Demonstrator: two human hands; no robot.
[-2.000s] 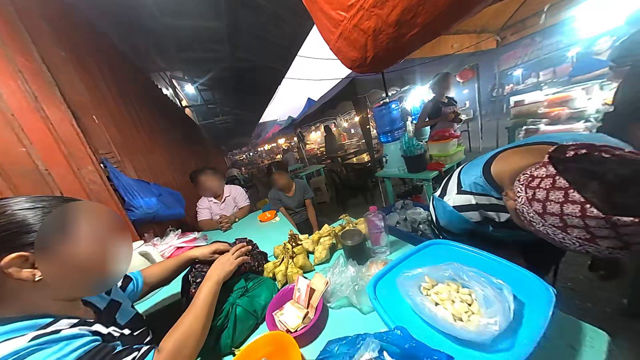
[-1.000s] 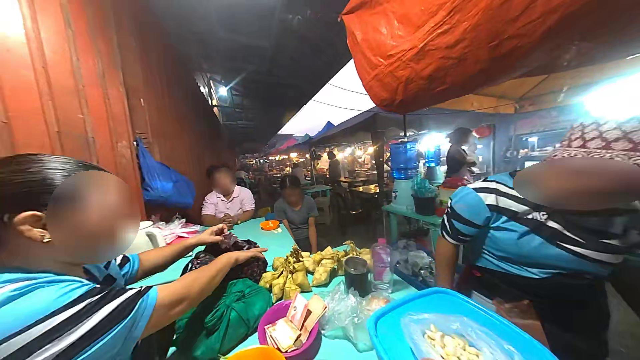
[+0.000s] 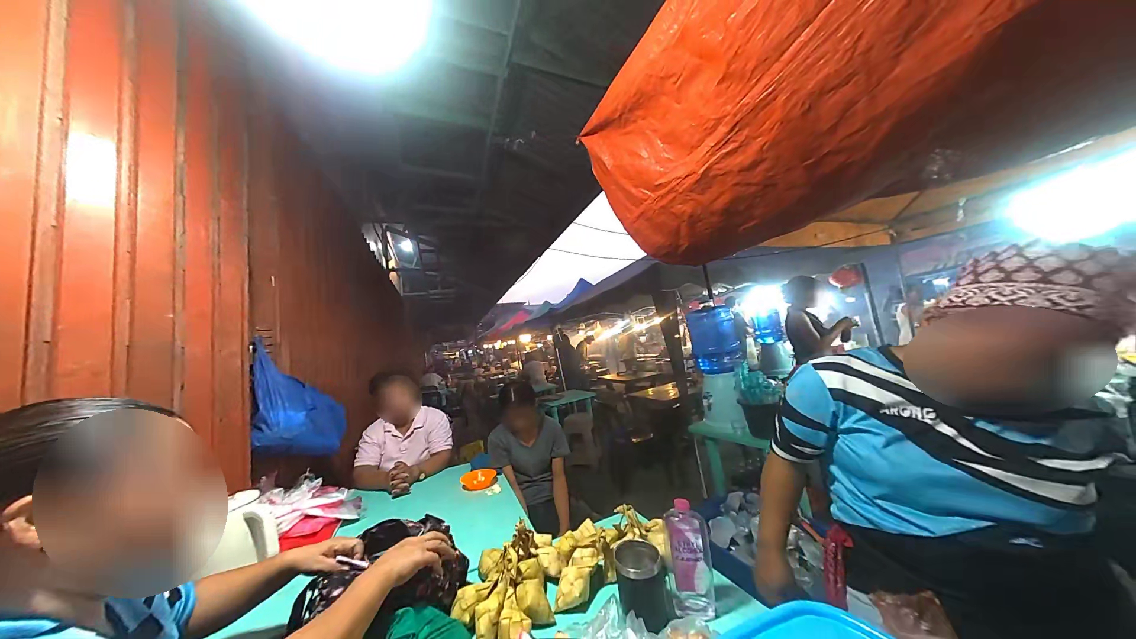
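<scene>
Neither my left hand nor my right hand is in view. Woven palm-leaf rice pouches (image 3: 524, 581) lie in a heap on the turquoise table (image 3: 435, 508). Beside them stand a dark metal tumbler (image 3: 641, 586) and a clear plastic bottle with a pink cap (image 3: 690, 559). The rim of a blue plastic basin (image 3: 803, 621) shows at the bottom edge. At the left, a person's hands (image 3: 373, 559) are on a dark patterned bag (image 3: 426, 581); one holds a small, thin, light object. A green cloth or bag (image 3: 426, 624) lies below it.
Two people sit at the table's far end near an orange dish (image 3: 478, 479). A person in a blue striped shirt (image 3: 941, 444) stands at the right. A blue bag (image 3: 295, 408) hangs on the red metal wall (image 3: 142, 266). An orange tarpaulin (image 3: 754, 133) hangs overhead; a water dispenser (image 3: 723, 399) stands behind.
The view has tilted up, leaving the pink bowl of banknotes out of frame. The person at the right has straightened from bending over. The left person's hands remain at the dark bag.
</scene>
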